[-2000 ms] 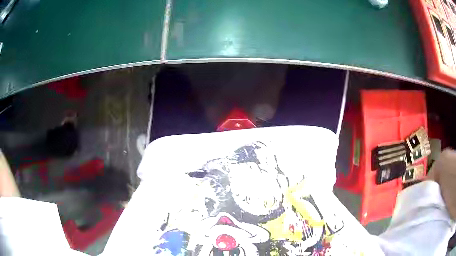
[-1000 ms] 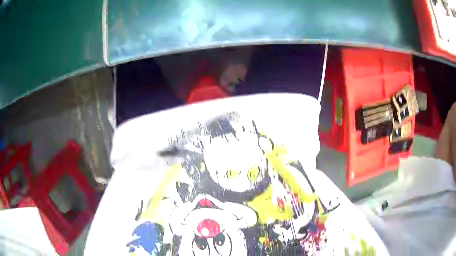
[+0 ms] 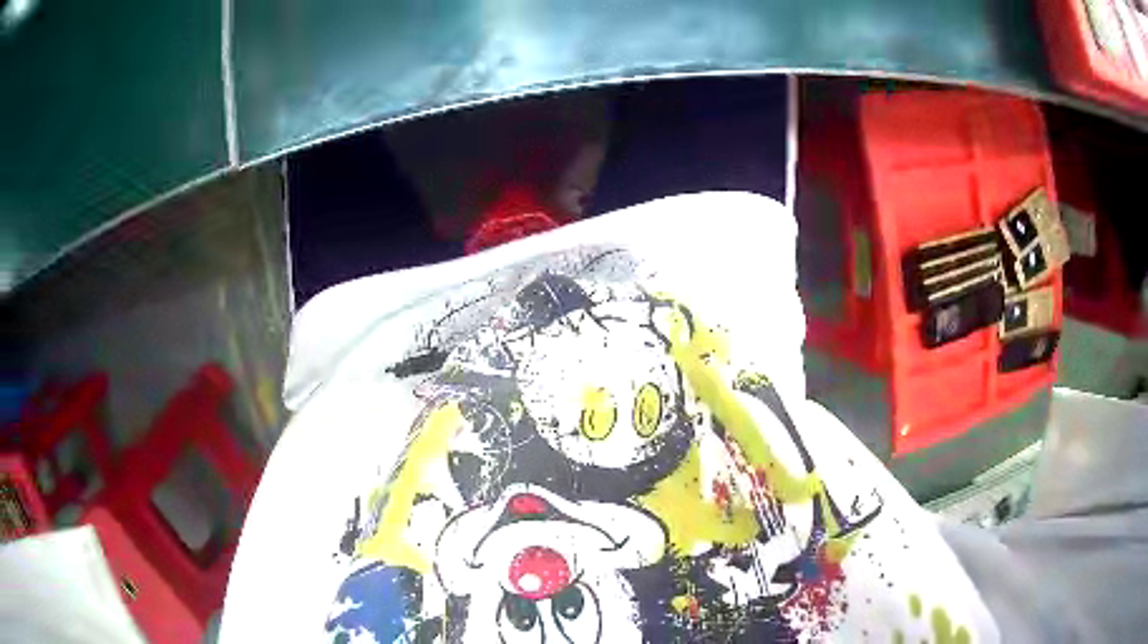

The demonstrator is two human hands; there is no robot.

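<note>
Neither of my hands is in the picture; only white sleeves show at the lower left and lower right edges. A red side tray [image 3: 951, 400] stands low at the right, beyond my shirt. A small pile of gold and black phones [image 3: 963, 312] lies on it, some stacked side by side and some overlapping. At the upper right corner part of a red phone tray [image 3: 1080, 57] shows on the bench, cut off by the edge and blurred.
The green bench [image 3: 504, 50] crosses the top, with a pale metal strip. My white cartoon-print shirt [image 3: 705, 503] fills the lower middle. Red plastic frames [image 3: 189, 503] stand at the lower left. A small red object [image 3: 510, 224] shows under the bench.
The view has shifted, so the bench sits higher and the side tray shows more fully. The bare skin seen earlier at both side edges is now out of the picture.
</note>
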